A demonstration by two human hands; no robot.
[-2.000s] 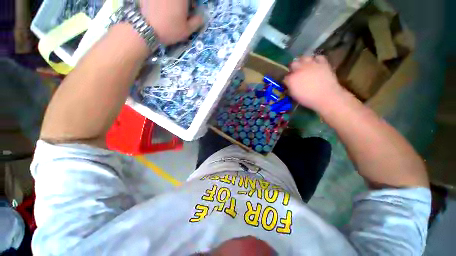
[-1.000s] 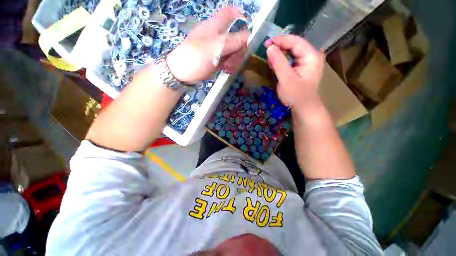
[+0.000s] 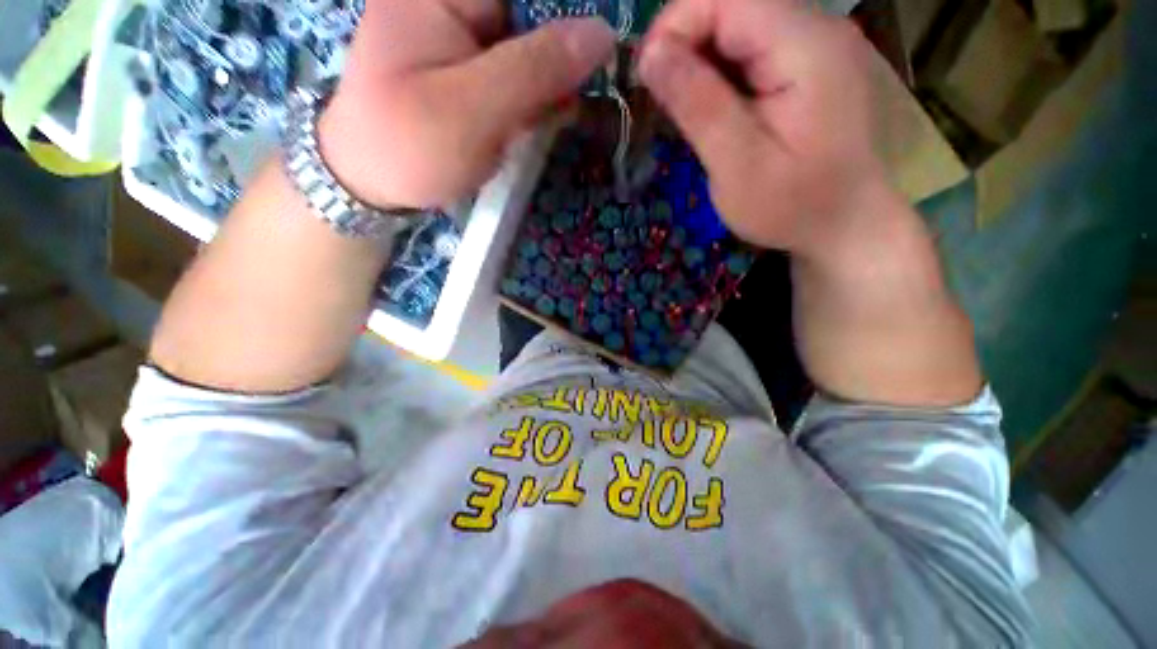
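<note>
My left hand (image 3: 438, 102), with a metal watch at the wrist, is at the top centre. Its thumb and fingers are closed on a small blue-white circuit board (image 3: 567, 12), partly cut off by the top edge. Pale lead wires (image 3: 622, 108) hang from the board between my hands. My right hand (image 3: 774, 121) is just right of it, its thumb and forefinger pinched at the wires; the exact grip is hard to see. Both hands are above the cell carton (image 3: 584, 342), which holds packed cells (image 3: 607, 254) and bright blue batteries (image 3: 686, 197) lying at its right side.
The white parts bin (image 3: 444, 317) with wired board assemblies (image 3: 209, 83) stands left of the carton. A yellow-green strap (image 3: 28, 108) is at the far left. An open shipping carton (image 3: 920, 140) with cardboard pieces is at the upper right. A yellow floor line shows below the bin.
My left hand has moved from the bin's heap to above the cell carton, with the board and wires. My right hand has left the blue batteries and come close to my left.
</note>
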